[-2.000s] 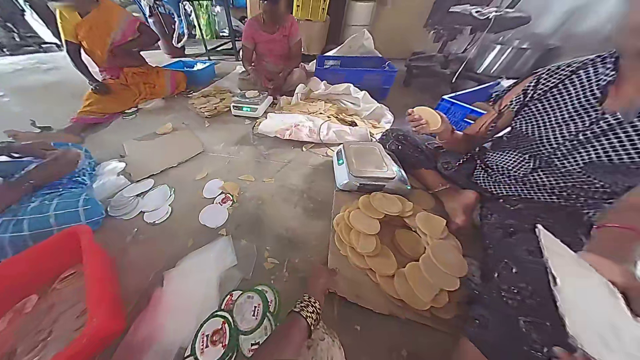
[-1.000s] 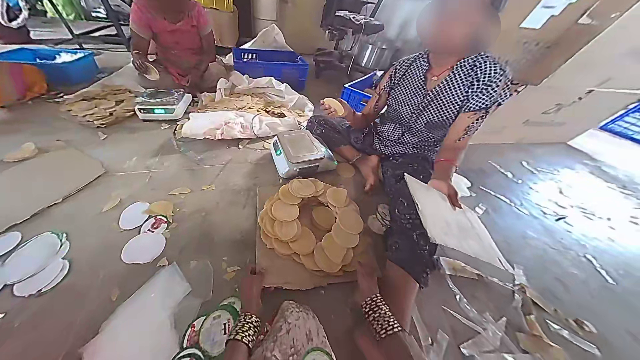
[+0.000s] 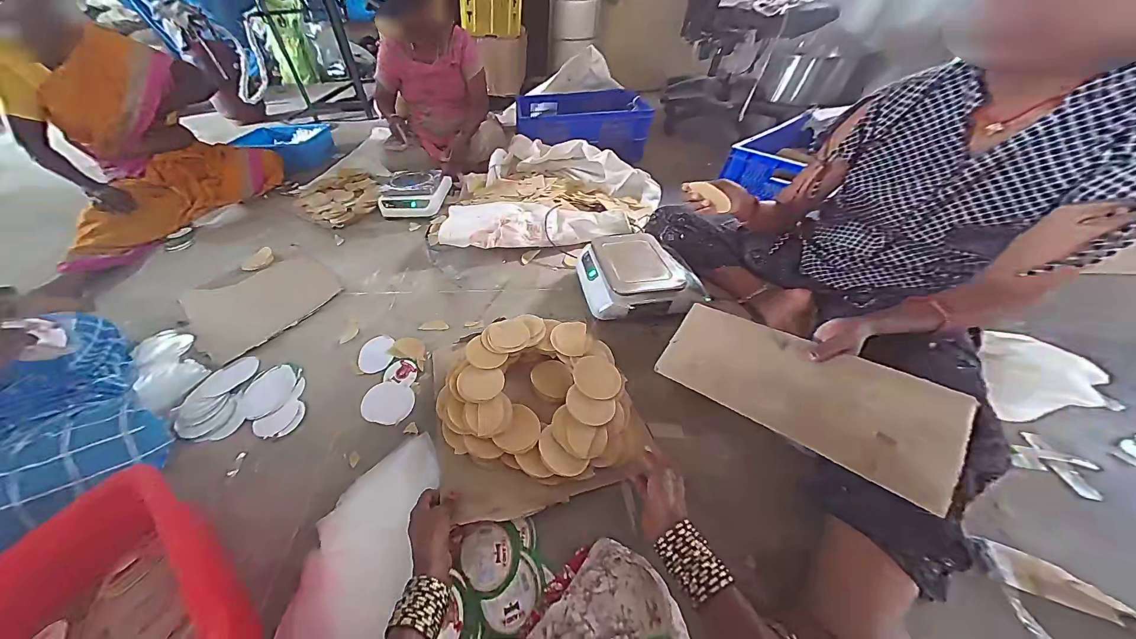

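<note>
My left hand (image 3: pixel 432 532) grips the near left corner of a flat cardboard sheet (image 3: pixel 497 497). At the sheet's near right corner my right hand (image 3: pixel 658 497) holds its edge. Thin round tan discs (image 3: pixel 590 377), resembling papads, lie overlapped in a ring on the cardboard, with a single disc (image 3: pixel 551 379) inside the ring. Round printed labels with green rims (image 3: pixel 510 577) lie by my left wrist, partly covered. Patterned bangles circle both my wrists. A digital scale (image 3: pixel 635 271) stands beyond the cardboard.
At right a seated person holds another cardboard piece (image 3: pixel 816 399) and a tan disc (image 3: pixel 710 195). A red tub (image 3: pixel 177 532), clear plastic bags (image 3: pixel 382 532) and white discs (image 3: pixel 266 395) are on the left. Farther back are a second scale (image 3: pixel 414 193), blue crates (image 3: pixel 584 120) and other seated people.
My hands have come to the near corners of the cardboard under the discs. The person at right now holds a brown cardboard piece across the lap. The view has swung back left.
</note>
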